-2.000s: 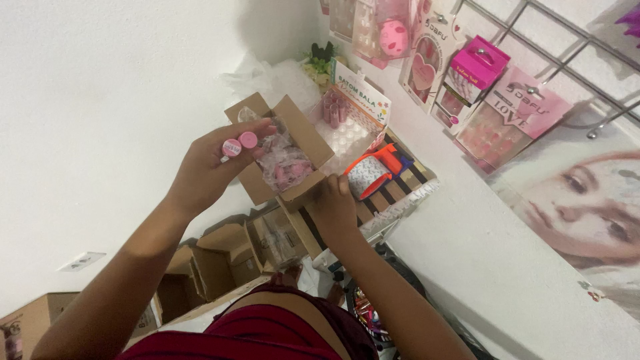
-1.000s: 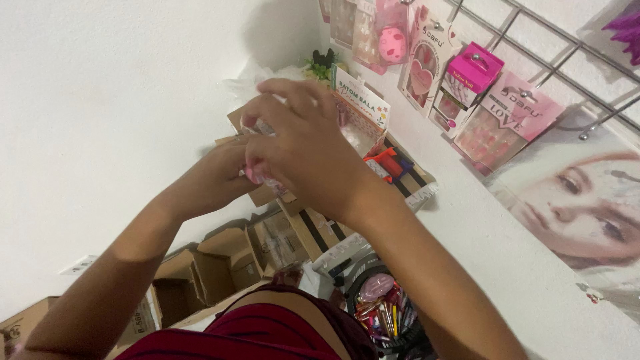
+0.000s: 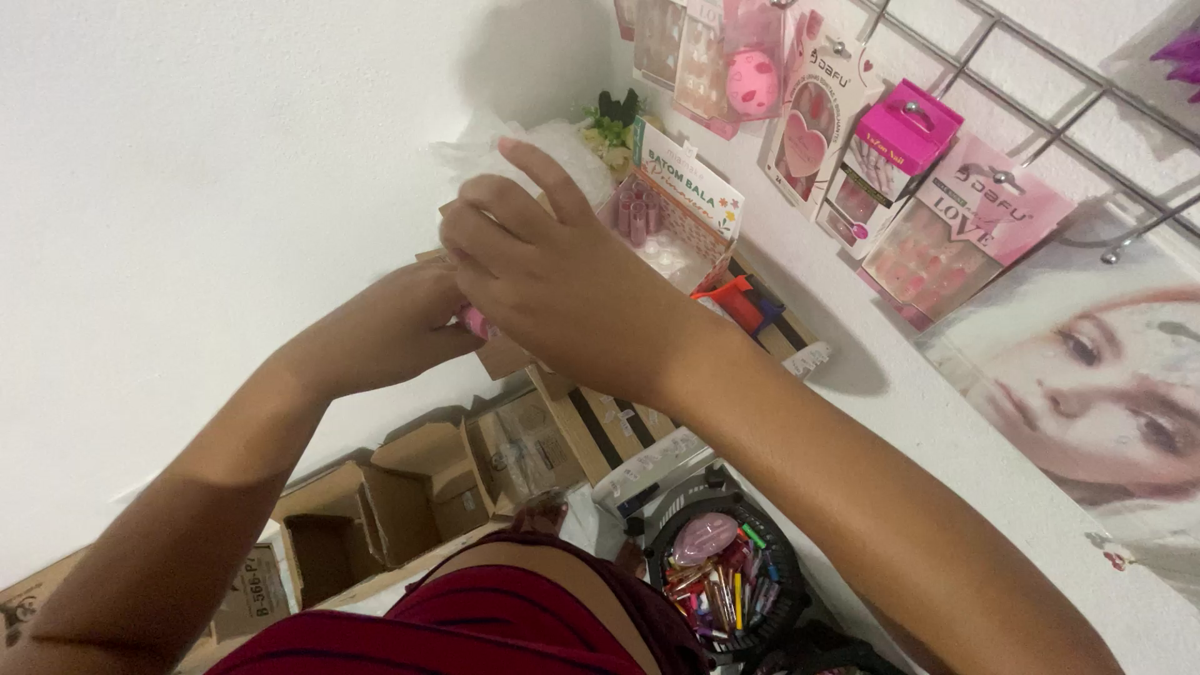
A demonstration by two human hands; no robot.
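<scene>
My left hand [image 3: 398, 323] holds a small pink cylindrical item [image 3: 475, 322], partly covered by my fingers. Crossing in front of it, my right hand [image 3: 544, 272] has raised, curled fingers; whether its hidden fingertips grip anything cannot be told. Behind both hands, only edges of an open cardboard box [image 3: 504, 359] show, its contents hidden. Just beyond stands a printed display box [image 3: 689, 192] with pink tubes [image 3: 639, 211] upright in a clear tray. An orange-and-blue item [image 3: 741, 302] lies beside it.
Below are a slatted wooden stand [image 3: 586, 422], several open cardboard boxes [image 3: 427, 469] and a black basket [image 3: 787, 562] of pens and small items. Packaged false nails [image 3: 966, 230] hang from a metal grid [image 3: 1022, 47] at right. Clear plastic wrap [image 3: 525, 155] lies near the wall.
My right hand has risen from beside the cardboard box to in front of my left hand. The pink items, plainly seen in my left hand two seconds ago, are now mostly covered.
</scene>
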